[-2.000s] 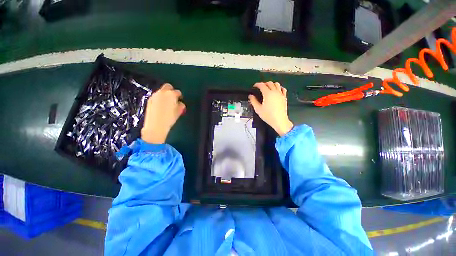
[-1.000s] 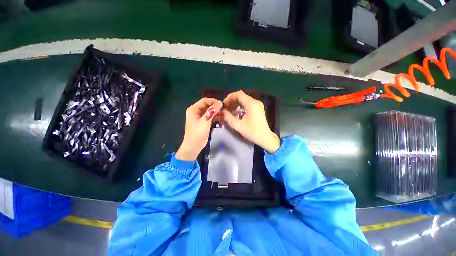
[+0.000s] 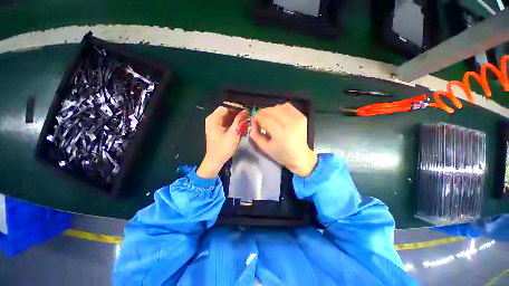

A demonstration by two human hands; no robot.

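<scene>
An open tablet unit with a silver-white rectangle (image 3: 255,176) lies in a black tray (image 3: 296,215) in front of me. My left hand (image 3: 222,137) is over the tablet's upper left, with red on its fingertips. A thin dark strip, seemingly a flex cable (image 3: 233,105), sticks out above its fingers. My right hand (image 3: 283,137) is beside it over the upper end, fingers curled and pinched, with a small dark-silver bit showing between them. The fingertips nearly meet. They hide most of the board; a green patch shows between them.
A black bin (image 3: 114,187) heaped with shiny strips (image 3: 97,117) is at left, a small black piece (image 3: 30,110) beyond it. At right are an orange-red air gun (image 3: 390,106), coiled hose (image 3: 474,86), dark stick (image 3: 367,93) and clear blister trays (image 3: 451,173). Trayed tablets (image 3: 408,22) stand behind the white strip.
My left hand has come from the bin's right edge to the tablet's upper end, and my right hand has moved inward from the tray's edge. A thin strip now shows above the left fingers.
</scene>
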